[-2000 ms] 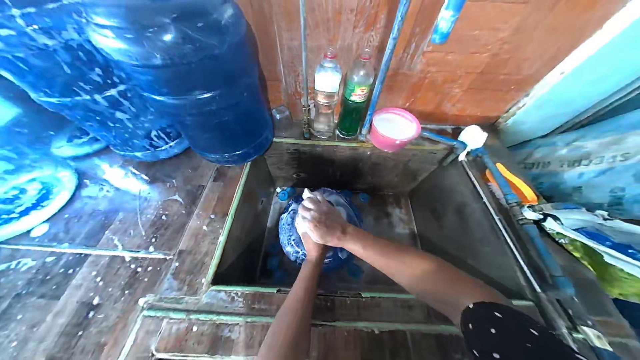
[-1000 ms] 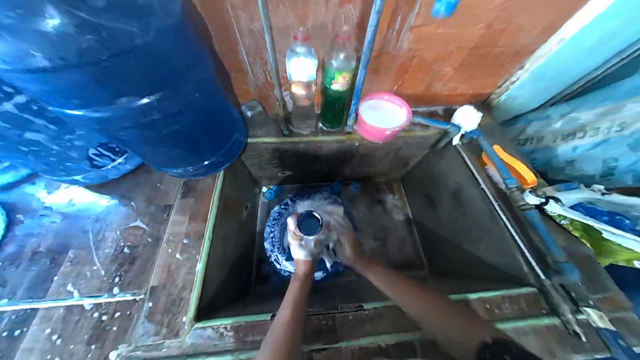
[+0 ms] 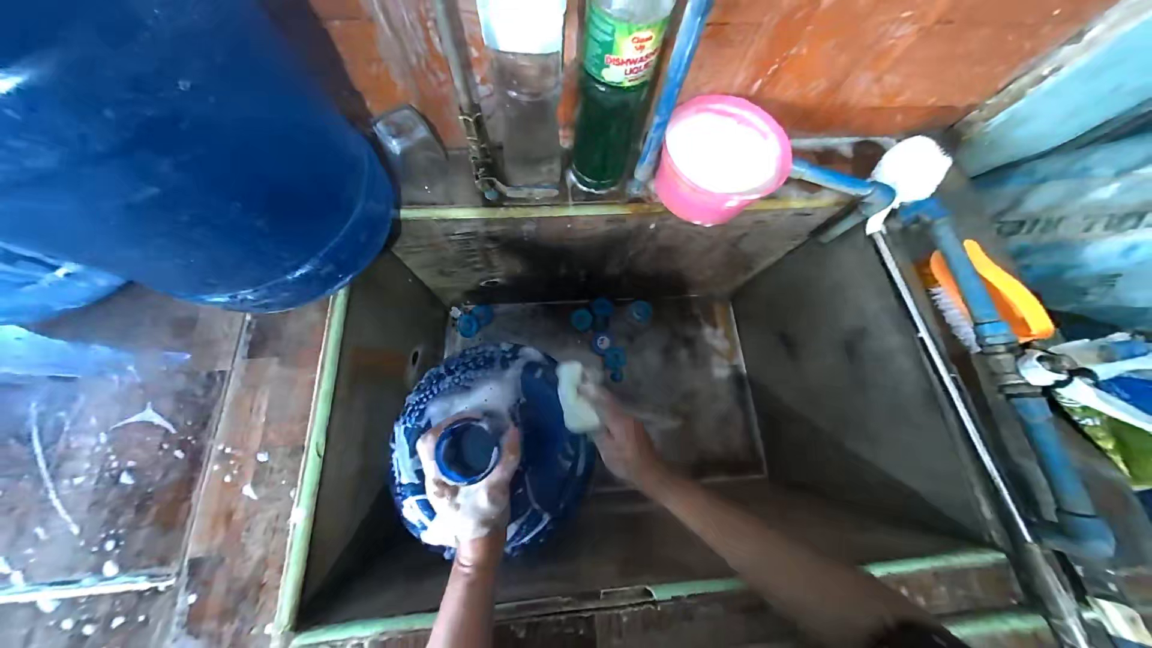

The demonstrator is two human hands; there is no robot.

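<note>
A large blue plastic water jug (image 3: pixel 544 423), streaked with suds, stands in the tiled sink basin with its open mouth facing up. My left hand (image 3: pixel 468 495), covered in foam, grips the jug's neck (image 3: pixel 467 450). In my right hand (image 3: pixel 621 432) is a pale sponge (image 3: pixel 577 398), held at the right side of the jug. Several small blue caps (image 3: pixel 615 358) lie on the basin floor behind it, and more blue caps (image 3: pixel 472 319) are in the back left corner.
Along the back ledge are a clear bottle (image 3: pixel 526 117), a green dishwashing liquid bottle (image 3: pixel 616 99) and a pink tub (image 3: pixel 720 162). Large blue jugs (image 3: pixel 207 162) stand at left. A long-handled white brush (image 3: pixel 911 169), blue pipes (image 3: pixel 1053 441) and an orange brush (image 3: pixel 999 292) are at right.
My hands, together over the jug at first, have come apart: the left is at the neck, the right has moved rightward with the sponge. The view has moved closer to the basin.
</note>
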